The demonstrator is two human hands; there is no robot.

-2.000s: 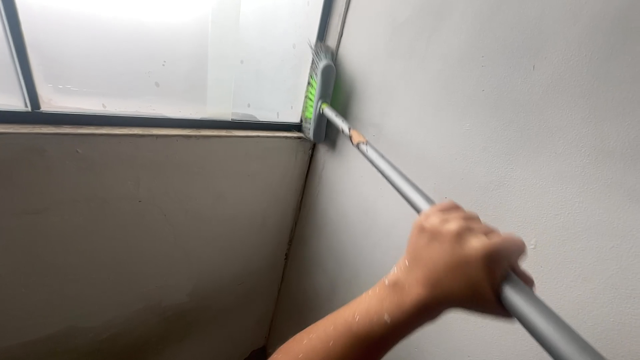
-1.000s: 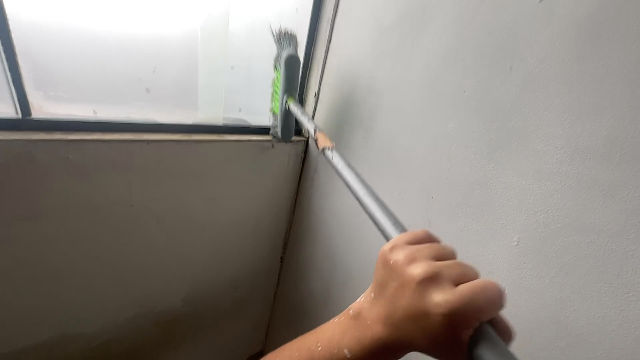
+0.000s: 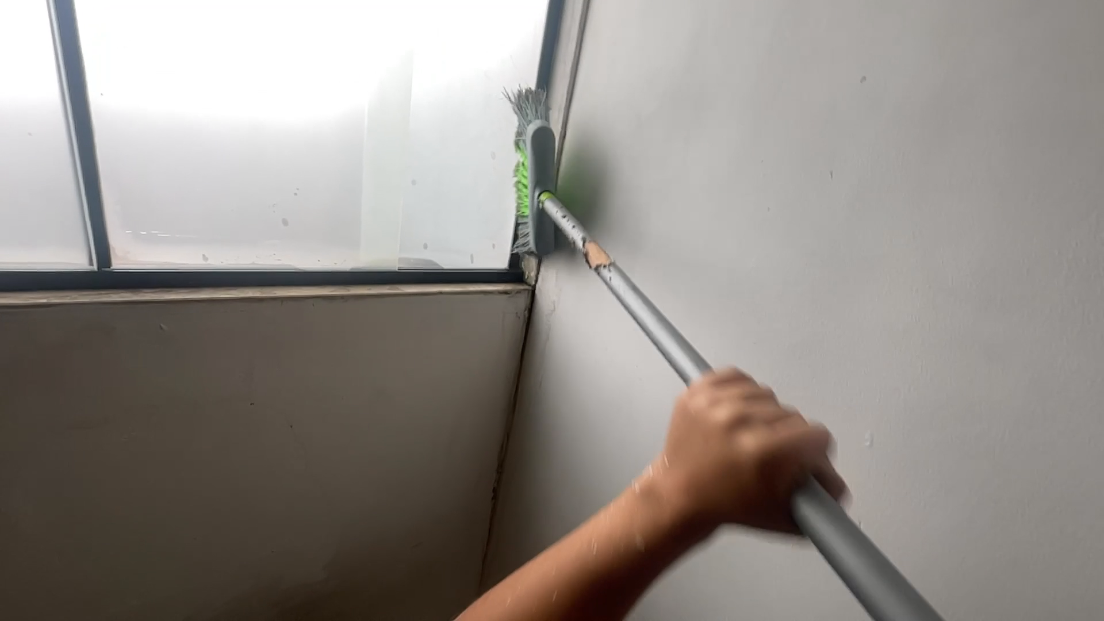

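My left hand (image 3: 750, 448) is closed around the grey metal pole (image 3: 660, 323) of a broom, its forearm rising from the bottom edge. Past the hand, the pole runs out of view at the lower right. At the far end, the grey broom head (image 3: 541, 185) stands nearly upright, with grey and bright green bristles (image 3: 522, 181) facing left. It is at the right side of the window, just above the corner of the ledge; whether the bristles touch the glass cannot be told. A worn orange-brown patch (image 3: 596, 254) marks the pole near the head. My right hand is not in view.
A dark-framed window (image 3: 259, 172) with spotted glass fills the upper left. Below it runs a narrow ledge (image 3: 259, 294) over a shaded wall (image 3: 259, 431). A pale side wall (image 3: 862, 259) spans the right, meeting the other wall at a dark, cracked corner seam (image 3: 509, 423).
Compared with one second ago, the broom head is higher and further right relative to the window corner. My left hand has stayed closed on the pole throughout.
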